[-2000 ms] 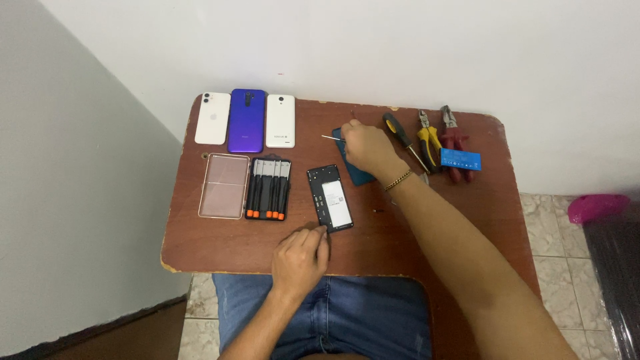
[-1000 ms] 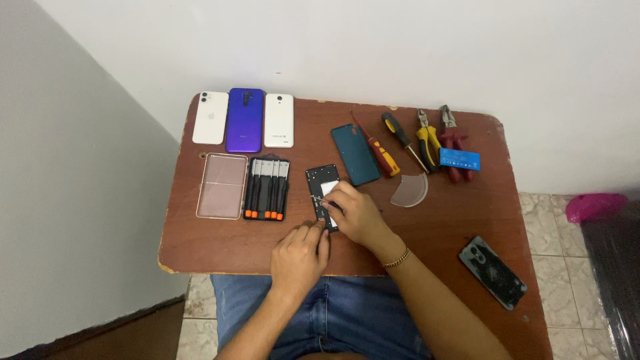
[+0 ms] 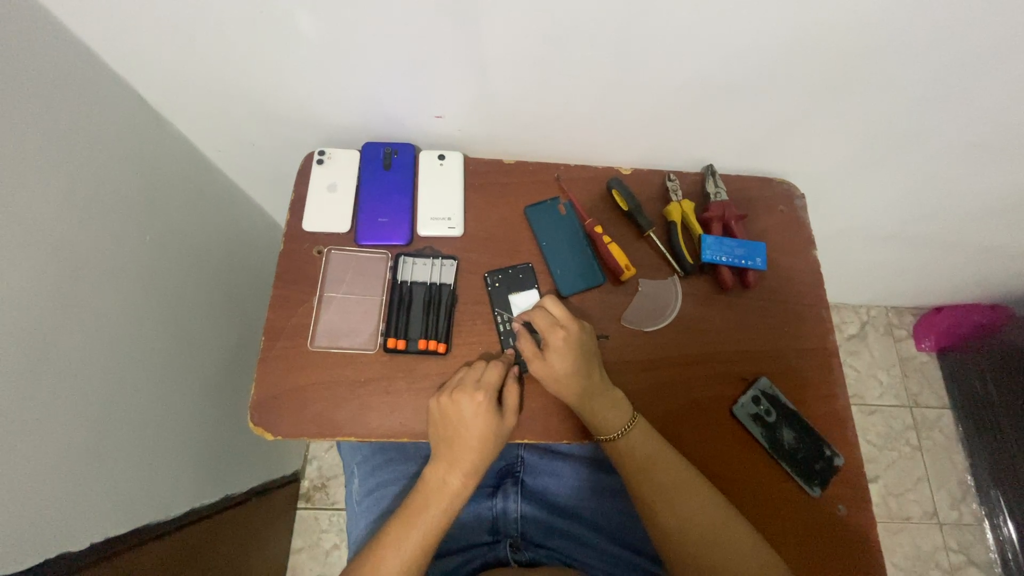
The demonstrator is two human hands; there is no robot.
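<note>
An opened smartphone (image 3: 512, 280), its inner board and white battery showing, lies at the middle of the brown table. My left hand (image 3: 474, 404) rests at its lower end, fingertips on its edge. Over its right side is my right hand (image 3: 560, 348), thumb and fingers pinched around a thin metal tool (image 3: 507, 314) whose tip reaches the board; most of the tool is hidden. To the left stands a black case of small screwdrivers (image 3: 422, 304) with orange caps, one slot being vacant. A teal phone back cover (image 3: 565, 246) lies just right of the phone.
White (image 3: 330, 192), purple (image 3: 385, 196) and white (image 3: 441, 194) phones line the back left, above a clear plastic lid (image 3: 350, 300). At right are two screwdrivers (image 3: 614, 256) (image 3: 632, 206), two pliers (image 3: 682, 220) (image 3: 724, 216), a blue battery (image 3: 733, 252), a clear curved piece (image 3: 652, 304) and a cracked phone (image 3: 788, 436).
My right hand has come from the teal cover to the opened phone, where it now holds the thin tool. My left hand has stayed at the phone's lower end.
</note>
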